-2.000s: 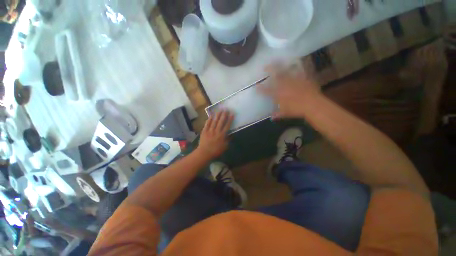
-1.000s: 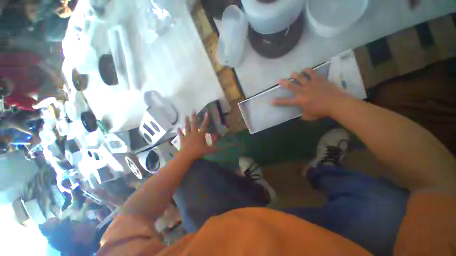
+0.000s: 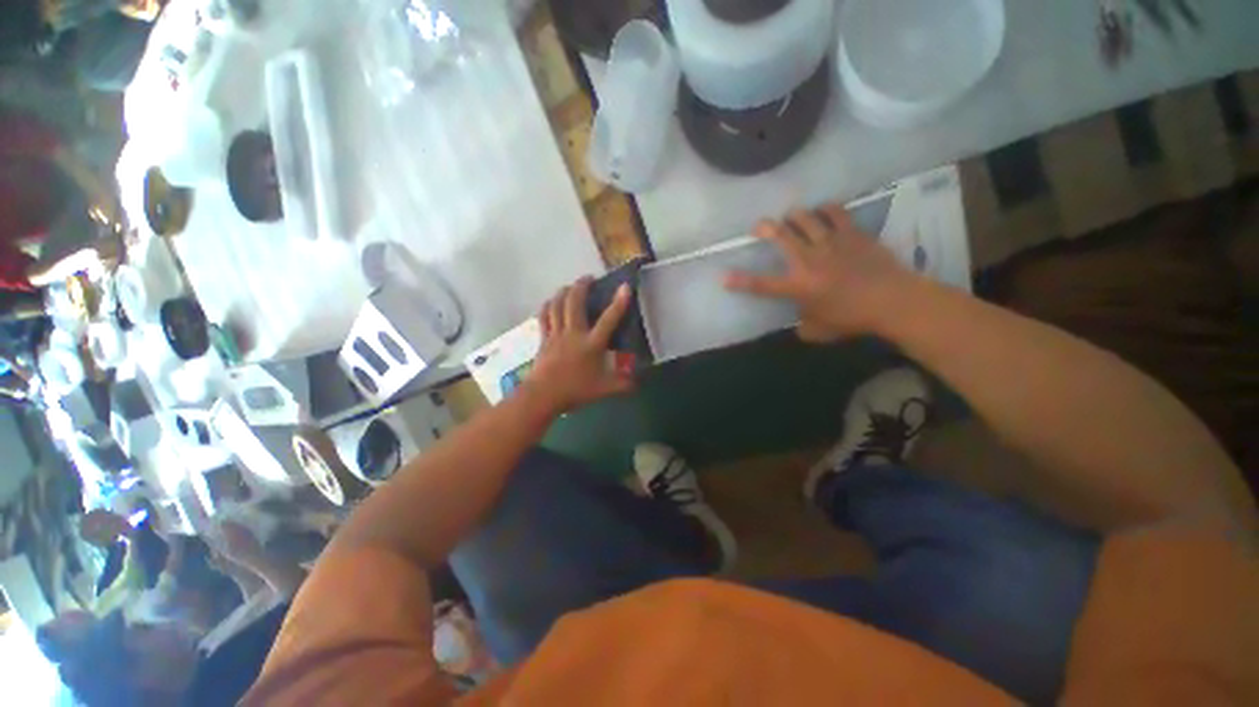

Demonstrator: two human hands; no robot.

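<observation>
A long white open-topped box [image 3: 690,307] lies at the table's front edge. My right hand [image 3: 835,269] rests over its inside with fingers spread. A white printed piece [image 3: 943,228] lies at the box's right end, partly behind my right forearm. My left hand [image 3: 583,345] is on a dark grey box part [image 3: 630,311] that touches or nearly touches the white box's left end. A white printed box or lid [image 3: 501,362] with a red corner shows beside and under my left hand, mostly hidden.
A white round tub [image 3: 918,62], a white housing on a dark disc [image 3: 757,127] and a white oblong tray [image 3: 635,111] stand beyond the box. A white insert with slots [image 3: 387,348] stands at the left. People sit at the far left. My legs are below the table edge.
My left hand has moved from the white box's left end to the dark grey part, now against that end. My right hand has settled inside the box. The camera view has shifted.
</observation>
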